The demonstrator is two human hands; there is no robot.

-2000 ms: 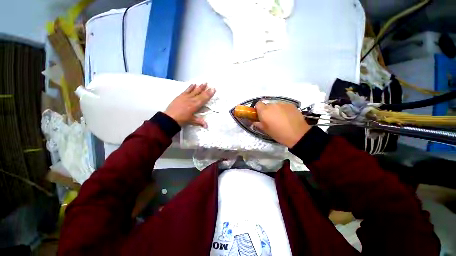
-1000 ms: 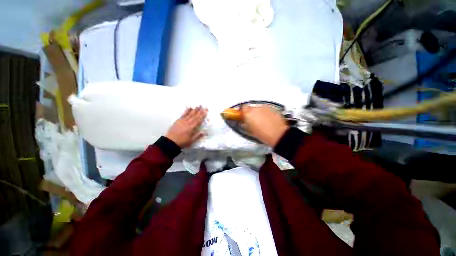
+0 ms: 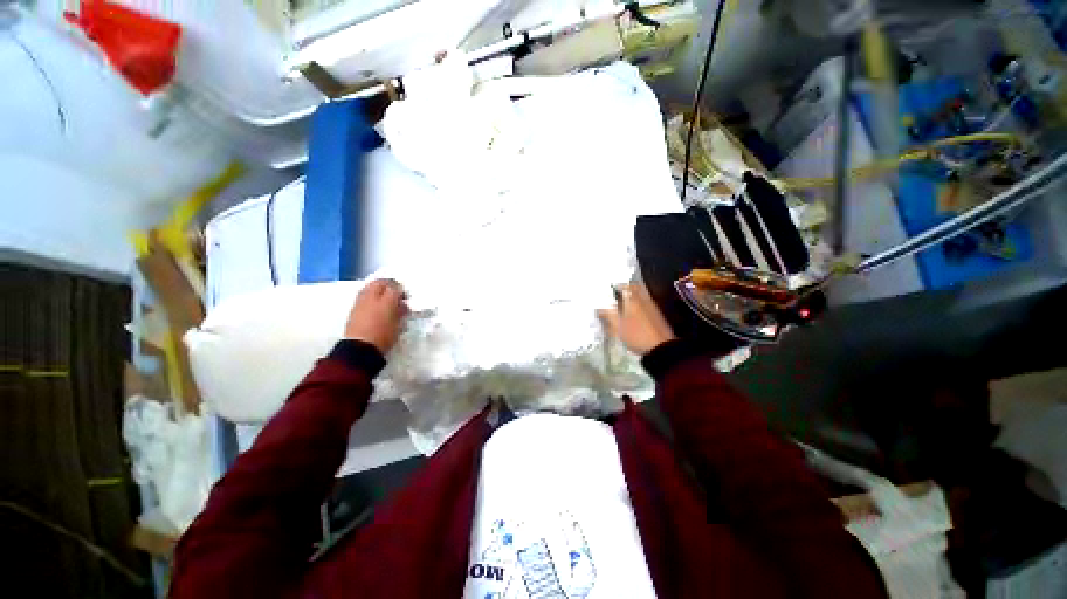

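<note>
A white, lacy garment piece (image 3: 503,339) lies over the padded white sleeve board (image 3: 275,351), its near edge hanging in wrinkles toward me. My left hand (image 3: 378,314) is at the piece's left edge, fingers curled on the cloth. My right hand (image 3: 635,318) is at its right edge, fingers curled on the cloth. The steam iron (image 3: 749,302), with an orange-brown handle, sits on the black striped pad (image 3: 702,246) to the right, with no hand on it.
A blue bar (image 3: 332,193) crosses the ironing table behind the board. A white cloth heap (image 3: 451,131) lies at the far side. A pale hose (image 3: 959,217) runs right from the iron. Cardboard (image 3: 171,281) and white scraps (image 3: 164,451) are at left, a blue tray (image 3: 936,176) at right.
My right hand has let go of the iron, now on the black pad, and is at the cloth's right edge. My left hand has moved to the cloth's left edge. The view has tilted up.
</note>
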